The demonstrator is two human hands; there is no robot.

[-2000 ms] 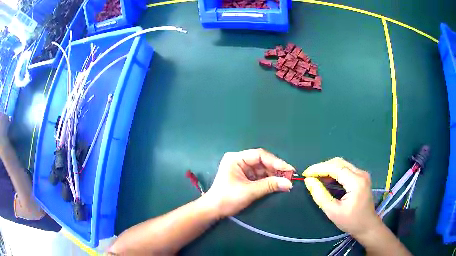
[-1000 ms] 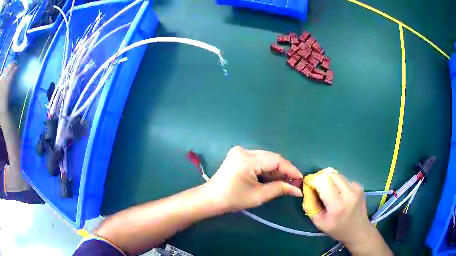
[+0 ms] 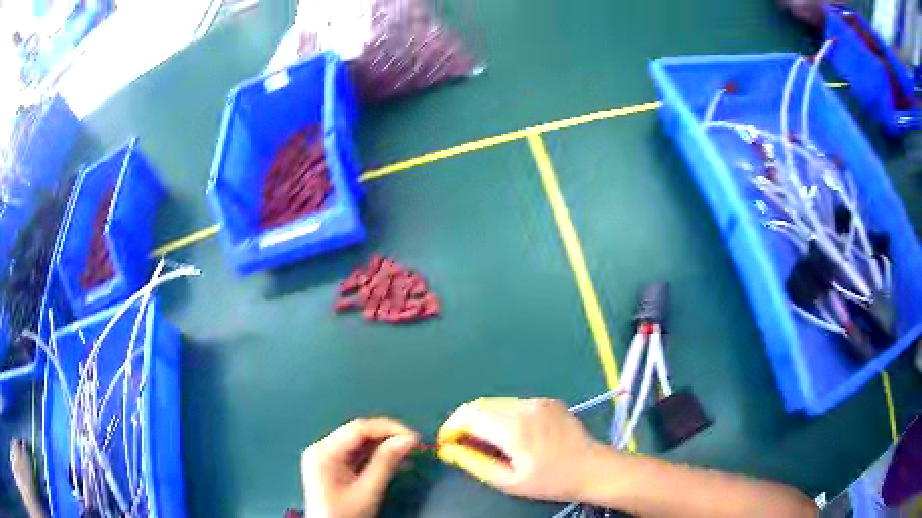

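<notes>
My left hand (image 3: 359,467), bare and cut by the lower edge, is pinched near bottom centre. My right hand (image 3: 526,445), with yellow finger cots, pinches just right of it. A thin red wire (image 3: 429,446) shows between their fingertips. The connector housing seen earlier in my left fingers is hidden now. On the table right of my hands lies a wire harness (image 3: 635,376) with a round black connector (image 3: 653,304) and a square black connector (image 3: 681,417). A pile of red-brown housings (image 3: 388,291) lies ahead of my hands.
A blue parts bin (image 3: 293,241) with housings stands ahead left, a second bin (image 3: 101,293) farther left. A large blue tray (image 3: 162,425) of harnesses is at left, another blue tray (image 3: 753,273) at right. A clear bag (image 3: 409,51) lies behind. Someone's arm (image 3: 24,476) shows at far left.
The view has swung to the right and farther ahead, bringing the right tray, the bins and the bag into view. My hands sit lower in the picture, still together; the housing no longer shows.
</notes>
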